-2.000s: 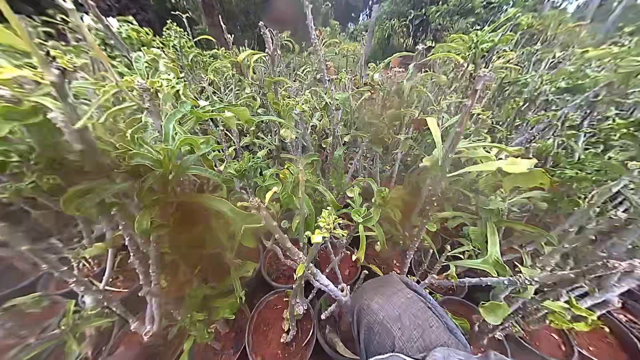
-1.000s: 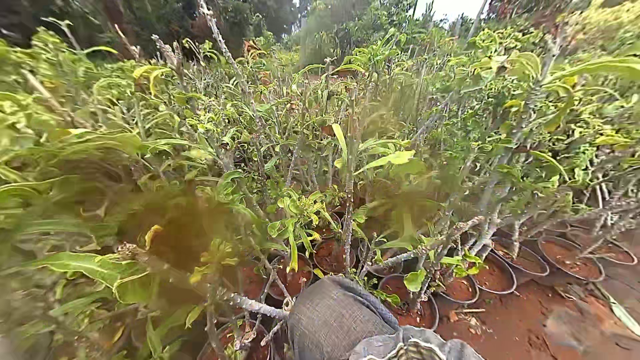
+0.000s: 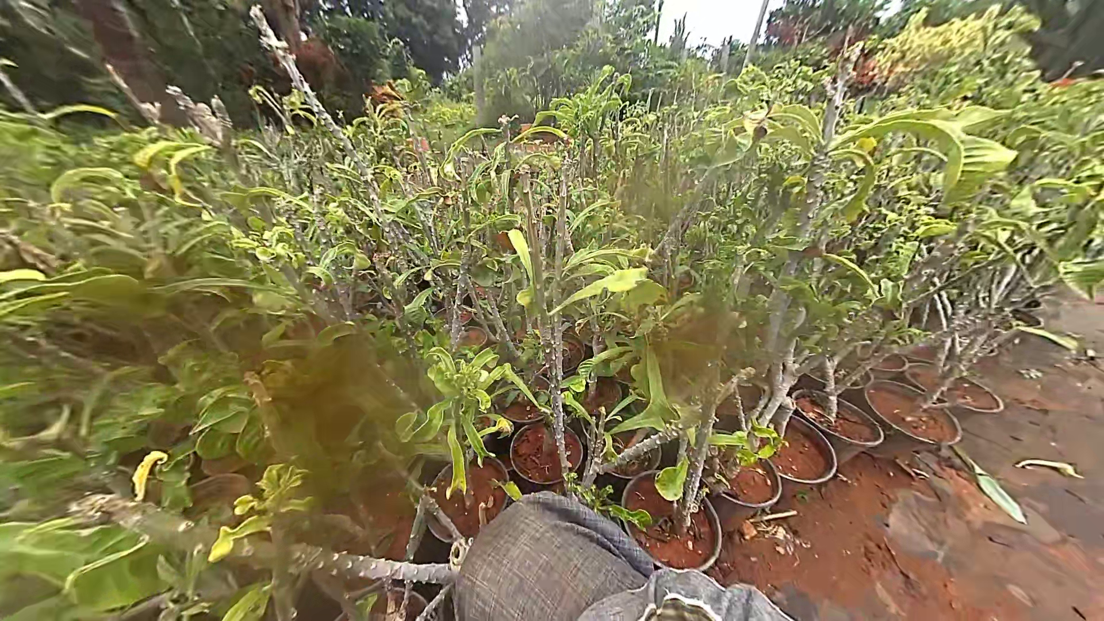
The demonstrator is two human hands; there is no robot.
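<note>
Neither of my hands shows in the head view. Grey woven cloth [image 3: 552, 561], likely clothing over my knee, fills the bottom centre, with a second bunched grey fabric piece [image 3: 681, 599] beside it. Right around the cloth stand potted plants with grey knobbly stems [image 3: 556, 379] and long green leaves. A round black pot of red soil [image 3: 677, 526] sits just right of the cloth, and another pot [image 3: 470, 500] is behind it on the left. A thick grey branch [image 3: 371, 567] reaches in from the left to the cloth's edge.
Dense rows of leafy potted plants [image 3: 388, 216] spread ahead and to both sides. More soil-filled pots [image 3: 912, 414] line the right edge of the row. Red-brown ground [image 3: 845, 535] with a fallen green leaf [image 3: 996, 492] lies at the right. Taller trees [image 3: 379, 43] stand behind.
The view has swung right, bringing the bare red ground and the pots along the row's edge into sight. No hand shows in any of the frames.
</note>
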